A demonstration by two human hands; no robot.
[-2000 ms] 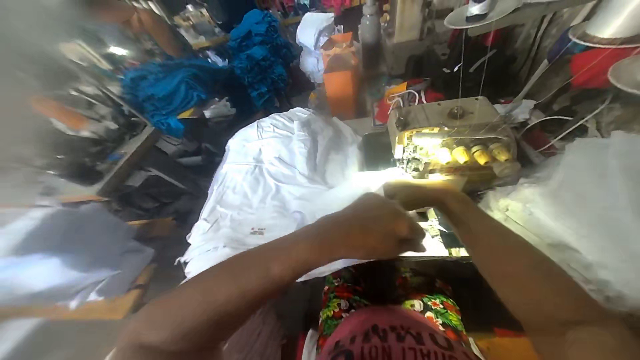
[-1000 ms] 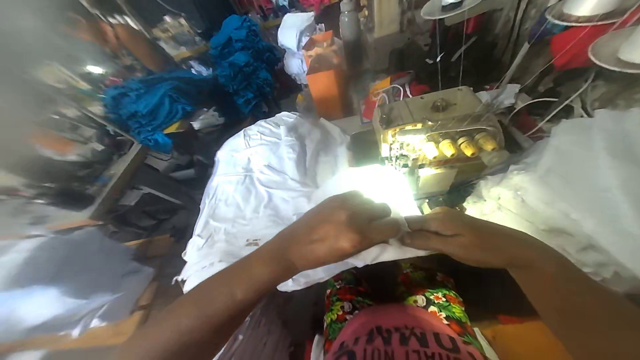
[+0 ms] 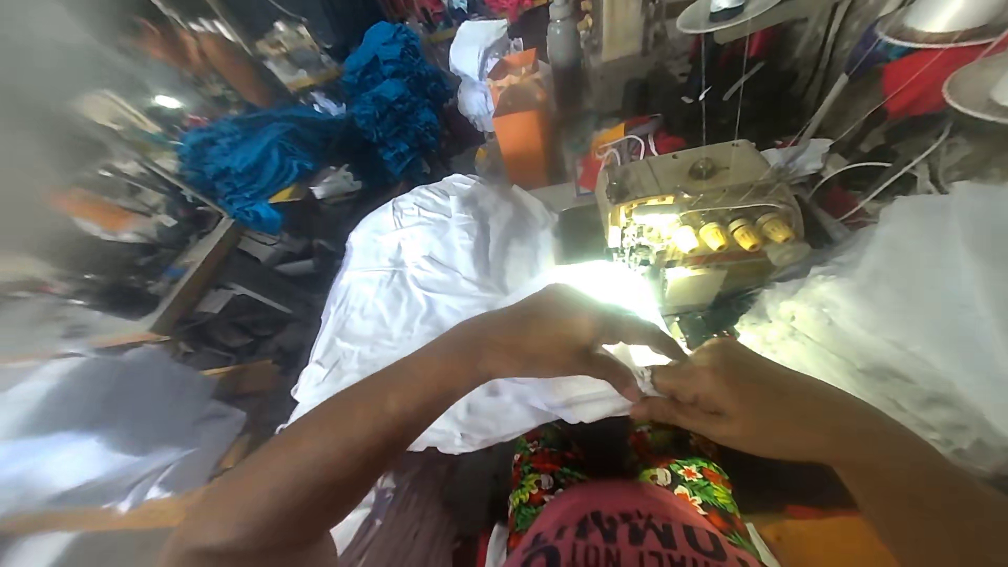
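White fabric point(image 3: 425, 276) is spread over the sewing table and hangs toward my lap. My left hand point(image 3: 563, 335) rests on it, palm down, with thumb and fingers curved around the fabric near its right edge. My right hand point(image 3: 717, 390) pinches the edge of the same fabric between thumb and fingers, close to the left fingertips. Just beyond both hands stands an overlock sewing machine point(image 3: 701, 185) with several yellow tension knobs. Its lamp lights the fabric brightly, and the glare hides the needle and presser foot.
A heap of white fabric point(image 3: 898, 307) lies at the right of the machine. Behind stand an orange box point(image 3: 520, 134) and a bottle point(image 3: 564, 39). Blue garments point(image 3: 260, 157) are piled at the back left. More white cloth point(image 3: 102, 417) lies on a wooden stand at left. Thread cones stand upper right.
Two seconds ago my right hand was up by the machine's needle area; it is now lower, beside my left hand at the fabric edge. The left fingers have spread since one second ago.
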